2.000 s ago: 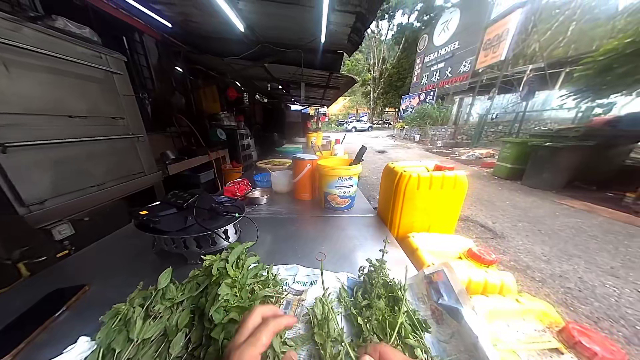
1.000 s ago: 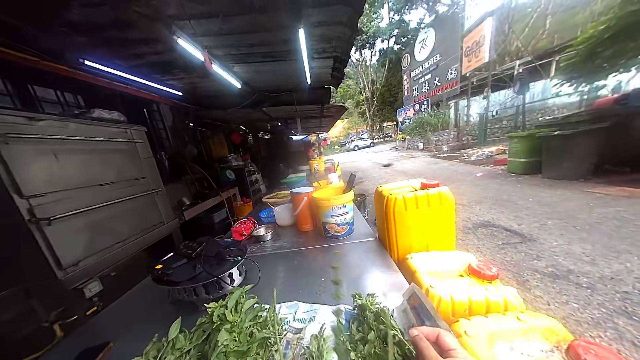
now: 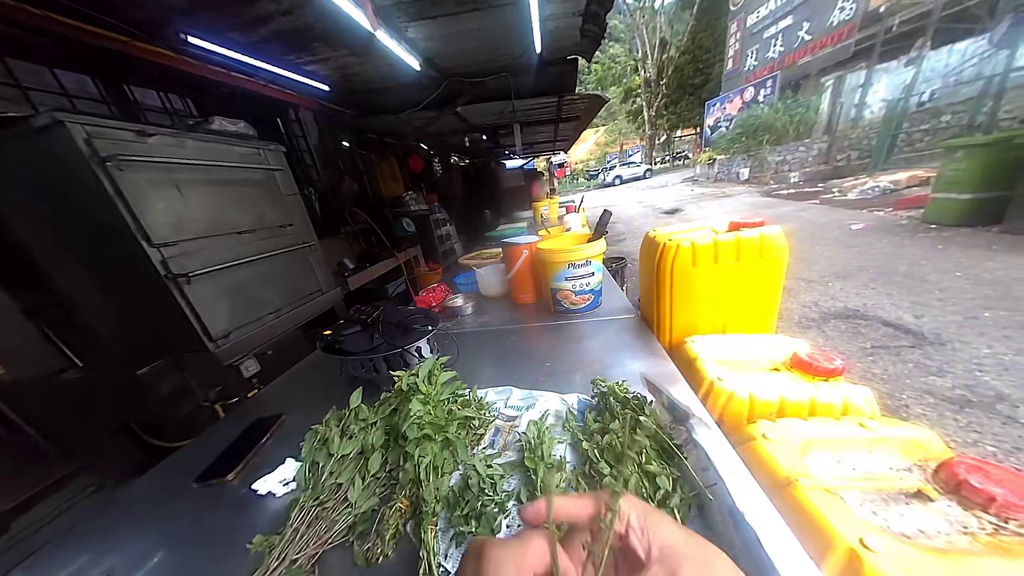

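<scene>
At the bottom of the head view my right hand (image 3: pixel 632 540) pinches thin green herb stems (image 3: pixel 606 524) between its fingers. Close against it is my left hand (image 3: pixel 500 556), cut off by the lower edge; whether it grips a stem too is unclear. Leafy herb bunches lie around them: a large bunch (image 3: pixel 344 464) at the left, a taller one (image 3: pixel 436 424) beside it, and a dark green bunch (image 3: pixel 632 440) at the right. Under part of the herbs is a printed sheet (image 3: pixel 516 400), spread on the steel table (image 3: pixel 512 352).
A phone (image 3: pixel 240 450) and crumpled white tissue (image 3: pixel 276 478) lie left. Beyond stand a round black burner-like stand (image 3: pixel 384 344), a Planta tub (image 3: pixel 572 276) and an orange container (image 3: pixel 522 272). Yellow jerrycans (image 3: pixel 712 280) line the table's right side.
My right hand was at the printed sheet's right edge one second ago and is now lower in the middle, with stems in its fingers. My left hand has come back into view.
</scene>
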